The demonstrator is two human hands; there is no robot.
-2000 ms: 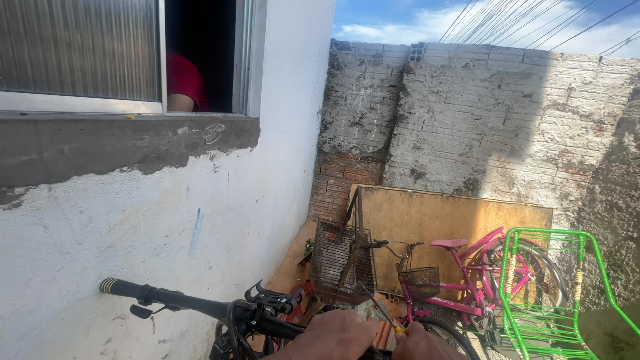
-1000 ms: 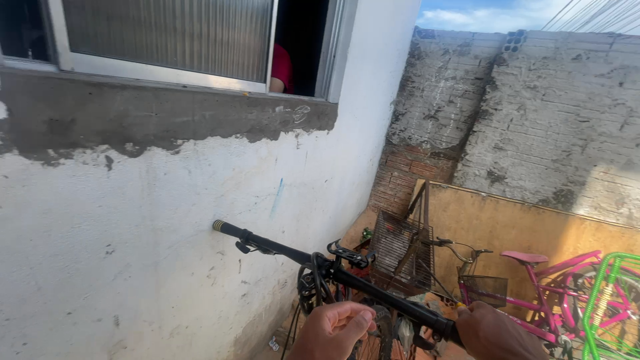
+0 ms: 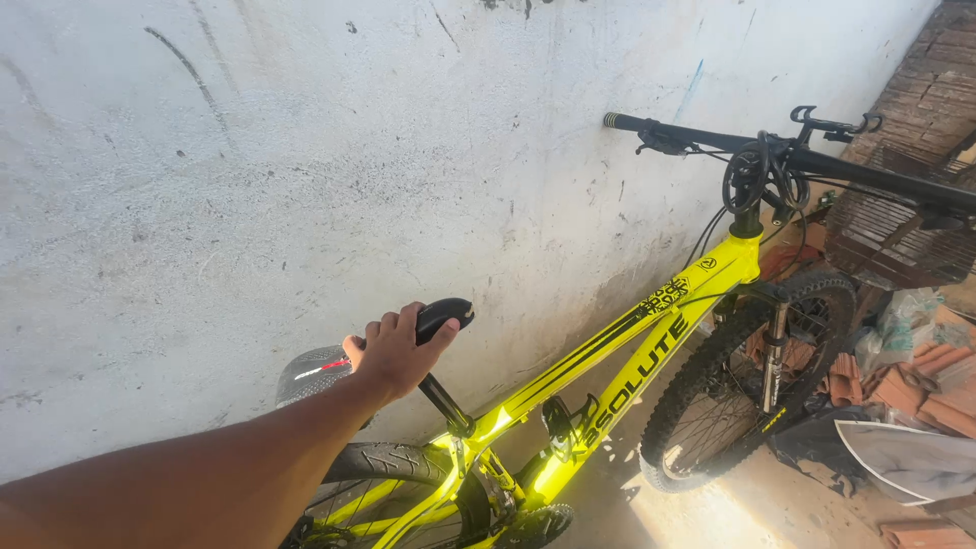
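My left hand [image 3: 396, 354] reaches in from the lower left and grips the black bicycle saddle [image 3: 446, 311], its thumb near the saddle's nose. The saddle's wide rear part shows behind the hand, close to the white wall. Below and to the right runs the yellow frame [image 3: 595, 347] of the mountain bike, which stands upright along the wall. The black handlebar [image 3: 854, 169] is at the upper right, with a coiled black cable [image 3: 746, 179] at its middle and the left grip [image 3: 621, 121] near the wall. My right hand is out of view.
The white wall [image 3: 305, 191] fills the left and top. A rusty wire basket [image 3: 900, 217] stands beyond the handlebar. Broken clay bricks [image 3: 903, 389], plastic bags and a grey sheet [image 3: 900, 457] lie right of the front wheel [image 3: 751, 381].
Both hands were at the handlebar before; my left hand is now on the saddle and my right hand has left the view. The view has swung down and left.
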